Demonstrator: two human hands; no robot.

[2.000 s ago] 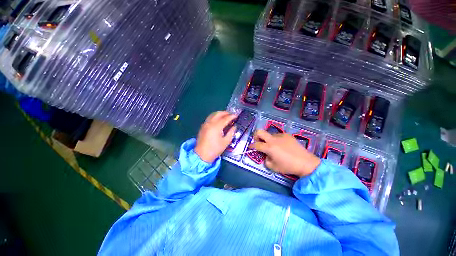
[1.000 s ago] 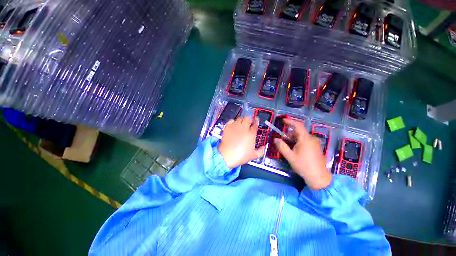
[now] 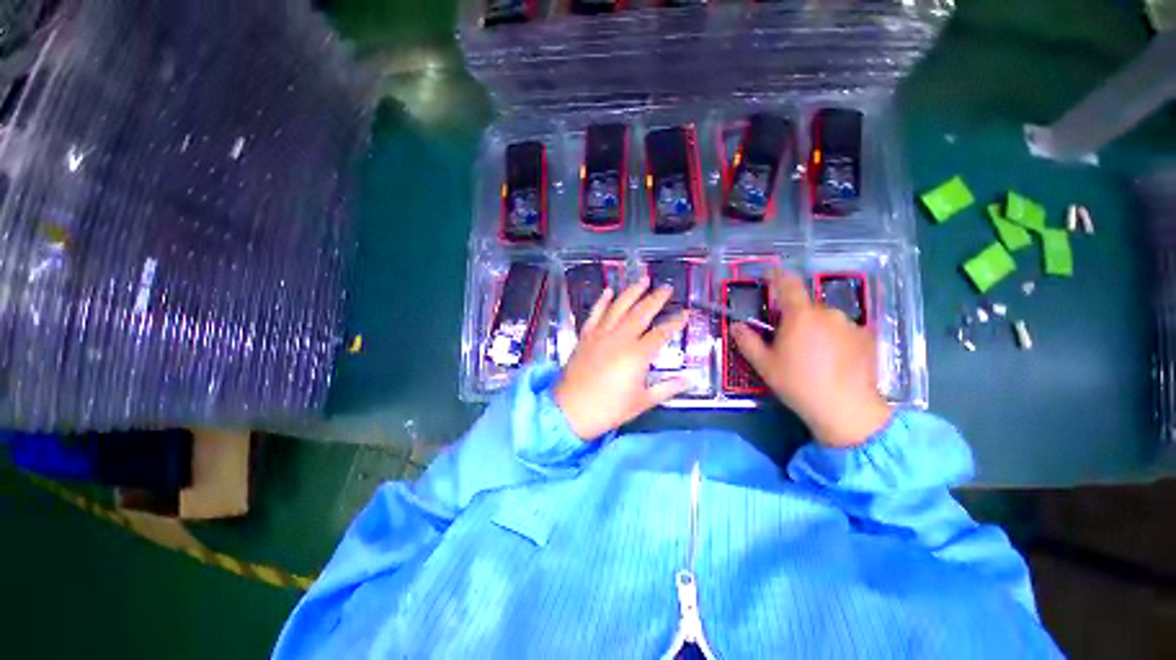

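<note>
A clear blister tray [image 3: 476, 277] holds two rows of bar phones with red edges. In the front row, the left phone [image 3: 519, 310] lies back up; the second phone [image 3: 589, 284] shows a dark upper end. My left hand [image 3: 611, 368] is over the second and third pockets, fingers apart, fingertips at the third phone [image 3: 671, 276], whose dark back and pale lower patch show partly. My right hand [image 3: 836, 370] pinches a thin grey tool [image 3: 733, 313], its far end at the third phone. The fourth phone [image 3: 744, 338] lies front up beneath it; the fifth [image 3: 842, 298] is partly hidden.
Stacked filled trays [image 3: 709, 65] stand behind the work tray. A tall ribbed tray stack [image 3: 181, 245] is at left. Green batteries [image 3: 989, 266], pale cylinders [image 3: 1023, 335] and small loose bits [image 3: 967, 343] lie at right. A pale metal post [image 3: 1116, 103] is at upper right.
The view has turned and shifted right. The second front-row phone, keypad up a second ago, now shows a dark side. My left fingers have moved to the third phone; my right hand keeps the tool.
</note>
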